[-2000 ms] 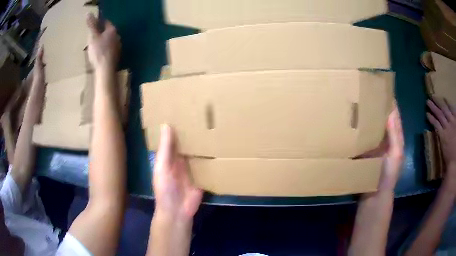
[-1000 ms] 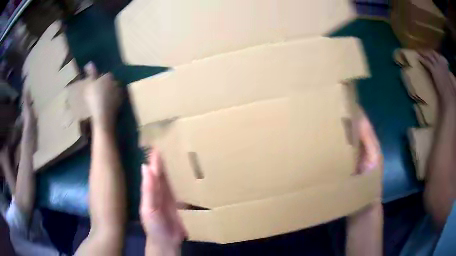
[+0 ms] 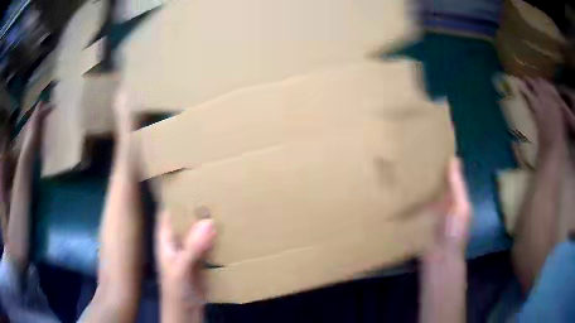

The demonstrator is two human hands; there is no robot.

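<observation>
A tan die-cut box blank [image 3: 302,189] is held tilted in front of me, its lid panel [image 3: 252,50] reaching to the top of the view. My left hand [image 3: 183,258] holds its lower left end, thumb on the upper face near a slot and fingers partly hidden. My right hand [image 3: 453,214] holds the right end at its edge, with some fingers hidden behind the board. The side flaps look nearly flat. The frame is blurred.
At left, a neighbour's arms [image 3: 120,221] work on another blank [image 3: 66,126]. At right, another person's hand [image 3: 545,113] rests on cardboard pieces. A brown box [image 3: 529,41] and purple-grey items [image 3: 463,16] lie at the far right on the dark-green table [image 3: 466,69].
The blank has shifted left and is tilted, left end lower, and its lid panel shows larger. My left thumb has moved onto the board near the left slot. Both hands still hold it.
</observation>
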